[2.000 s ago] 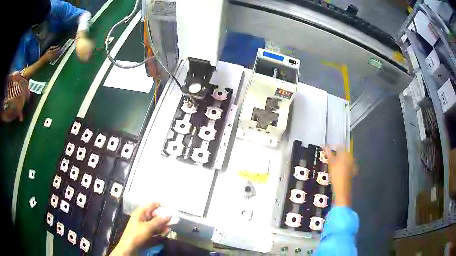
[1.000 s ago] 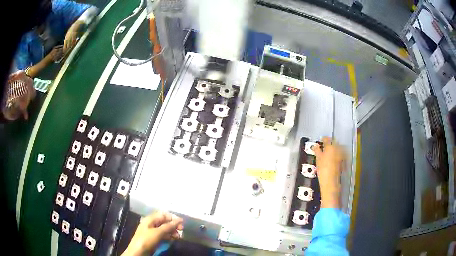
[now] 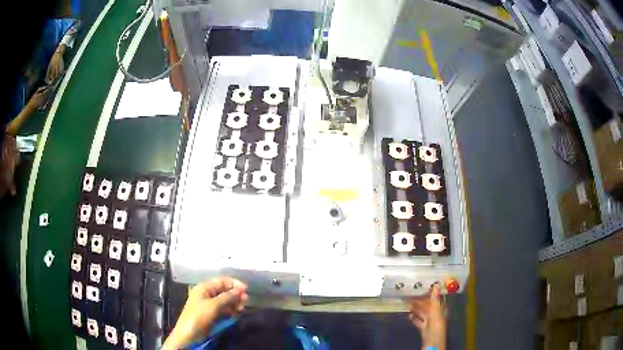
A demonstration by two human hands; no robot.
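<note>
The right fixture [image 3: 415,198], a black plate, holds white square housings in all its nests. The left fixture [image 3: 250,140] also has white housings in its nests. My right hand [image 3: 429,316] is at the bed's front edge, a finger at the small buttons beside the red button [image 3: 451,285]; it holds nothing that I can see. My left hand [image 3: 217,301] is at the bed's front left edge, fingers curled together; whether something small is between them cannot be told. The machine head [image 3: 351,78] stands over the middle, above the feeder.
A black blister tray [image 3: 151,292] with housings in many pockets lies left of the machine bed [image 3: 225,236]. Two loose housings lie on the green conveyor belt [image 3: 58,198]. Another person's hands [image 3: 54,68] are across the belt. Shelves with cartons [image 3: 577,61] stand at far right.
My right hand has left the right fixture and come down to the front buttons. The machine head has moved from the left fixture to the middle. The camera view has shifted.
</note>
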